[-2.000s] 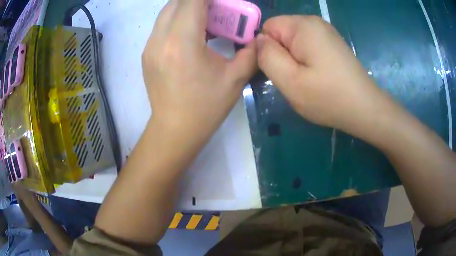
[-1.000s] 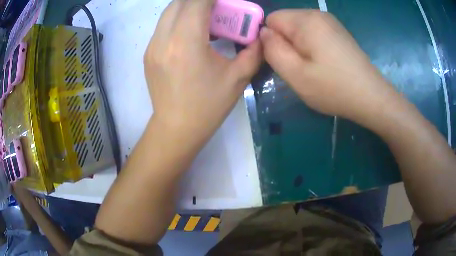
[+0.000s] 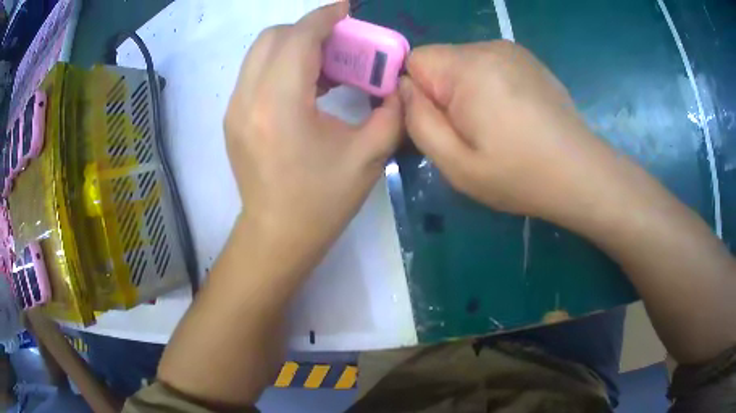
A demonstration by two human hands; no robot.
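Note:
A pink rounded device unit (image 3: pixel 365 56) shows its back, with small print and a dark rectangular slot near its right end. My left hand (image 3: pixel 303 133) holds it between thumb and fingers, at the top centre of the view. My right hand (image 3: pixel 500 129) has thumb and forefinger pinched together at the unit's right edge. A tiny dark bit shows at these fingertips, but most of it is hidden, so I cannot tell what it is or whether it is fixed to the case.
A grey vented heater box (image 3: pixel 149 181) with yellow film stands at the left, with pink units (image 3: pixel 31 276) on it. A black cord (image 3: pixel 171 173) runs beside it over the white sheet (image 3: pixel 355 282). The green mat (image 3: pixel 484 258) lies at the right. Another person's arm (image 3: pixel 73 367) shows at lower left.
The unit and both hands appear slightly lower and further left. The heater and bench also appear a little lower. The grip on the unit looks the same.

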